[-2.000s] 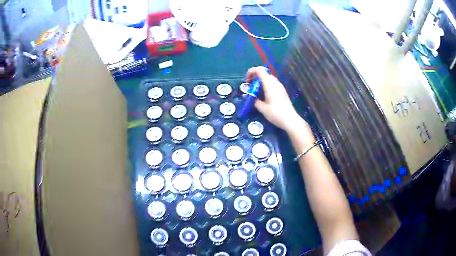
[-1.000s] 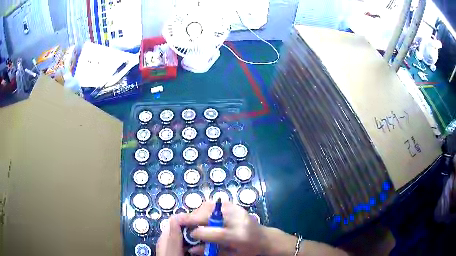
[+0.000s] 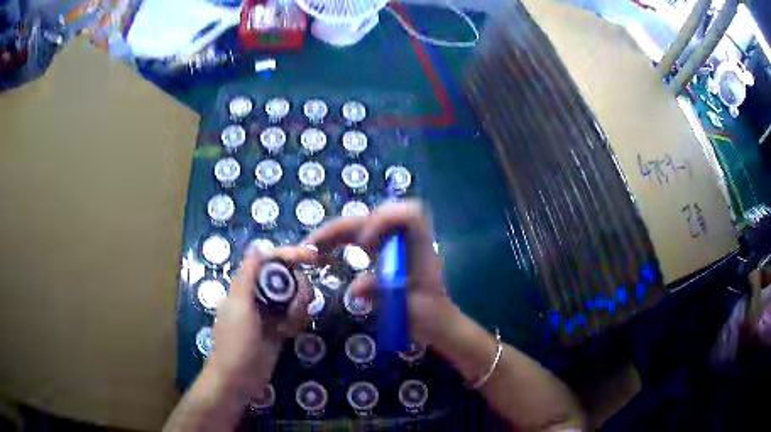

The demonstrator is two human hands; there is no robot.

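My left hand holds a round black part with a pale ring between thumb and fingers, above the plastic tray. My right hand is to the right of it, somewhat blurred, and holds the blue marker roughly upright in front of the palm. Its fingertips reach toward my left hand. The clear tray lies below both hands with rows of round parts. The right end of its two farthest rows shows no parts. My hands hide some of the middle rows.
A flat cardboard sheet stands at the left. A tall tray stack with blue corner marks and handwritten cardboard on it is at the right. A red box and a white fan are at the back. Part of a person shows at the right edge.
My right hand has come from the tray's far right corner toward my left hand, then shifted slightly right. My left hand has come into view and now clearly shows a round part. The view has shifted.
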